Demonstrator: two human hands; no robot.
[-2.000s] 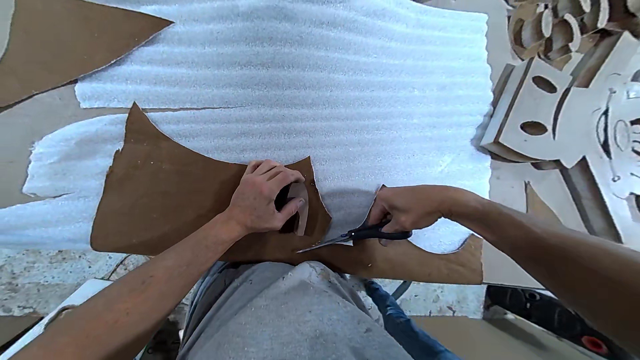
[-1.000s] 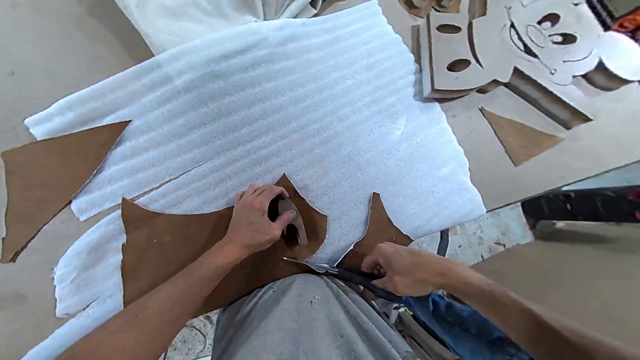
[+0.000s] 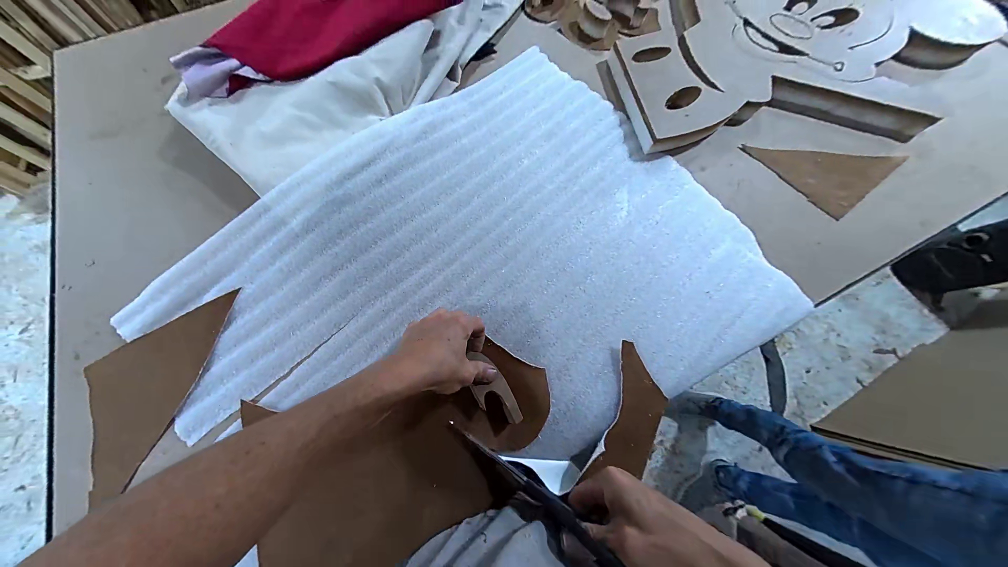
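Note:
My left hand [image 3: 445, 350] grips a small curved wooden piece [image 3: 498, 390] with a notch in it, held against a brown leather-like sheet [image 3: 354, 480]. In my right hand [image 3: 622, 512] are dark-handled scissors [image 3: 524, 482], their blades at the sheet below the curved piece. The sheet has a rounded lobe under the wooden piece and a pointed strip [image 3: 636, 402] to the right of the scissors. My lap and forearm hide part of its lower edge. Under it lies white ribbed foam sheeting [image 3: 441, 213].
Brown offcuts lie at the left [image 3: 153, 386] and upper right [image 3: 831, 177]. A cut-out cartoon-figure panel [image 3: 724, 94] stands at the top right. White cloth [image 3: 307, 118] and red cloth [image 3: 315, 35] lie at the back. The table edge [image 3: 913, 256] runs along the right; a person's jeans [image 3: 850, 488] show beyond.
The view has shifted, bringing the cloths into sight. The brown sheet and both hands have turned relative to the foam. Both hands keep their holds on the curved piece and scissors.

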